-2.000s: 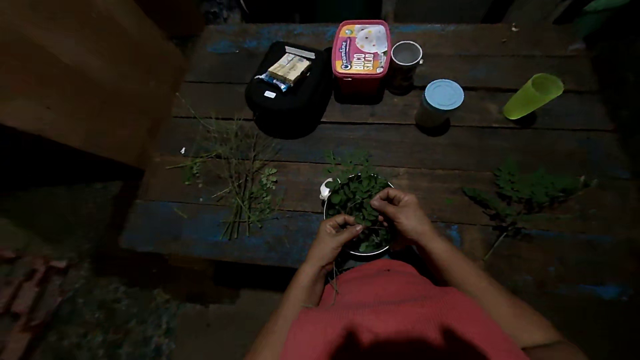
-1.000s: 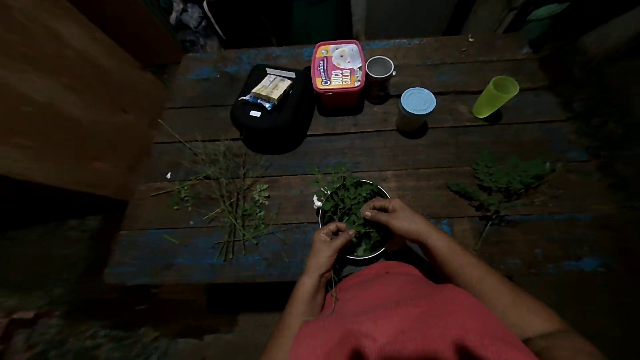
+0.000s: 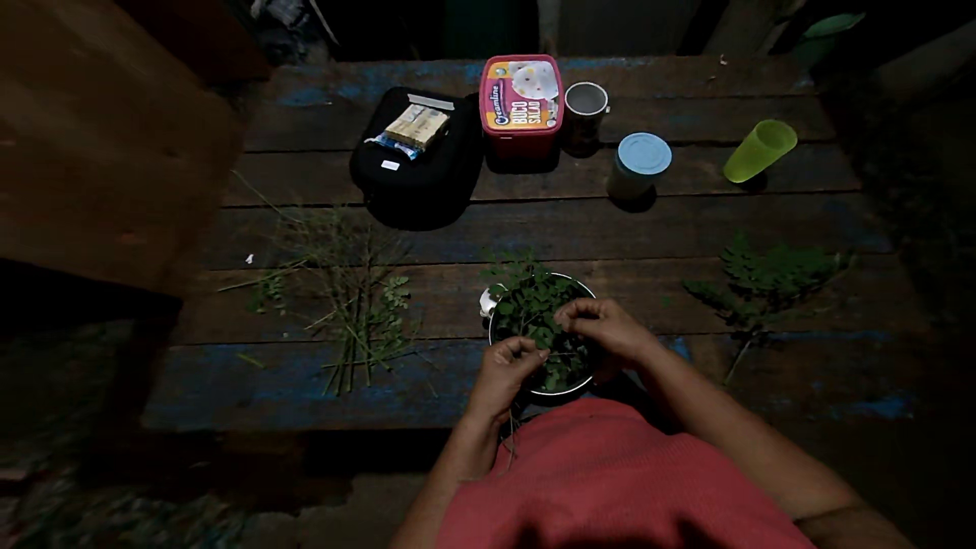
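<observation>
A white-rimmed bowl (image 3: pixel 560 392) full of small green leaves (image 3: pixel 560 374) stands at the table's near edge, close to my body. Over its left side, my left hand (image 3: pixel 509 370) pinches a thin leafy stem, whose lower end seems to hang below the hand. My right hand (image 3: pixel 606 324) is over the bowl's right side with thumb and fingertips together at the leaves; what lies between them is too small to tell. Left of the bowl lies a pile of mostly bare stems (image 3: pixel 351 328). A leafy green sprig (image 3: pixel 770 282) rests on the table at the right.
Along the back of the plank table (image 3: pixel 534 229) stand a black case (image 3: pixel 415 183) with a snack packet (image 3: pixel 415 126) on it, a red plastic tub (image 3: pixel 522 145), a mug (image 3: pixel 585 103) and a blue-lidded container (image 3: pixel 640 164). A green tumbler (image 3: pixel 759 152) is at the back right.
Both hands stay over the bowl, with only small shifts of the fingers among the leaves. The stem pile and the sprig lie as before.
</observation>
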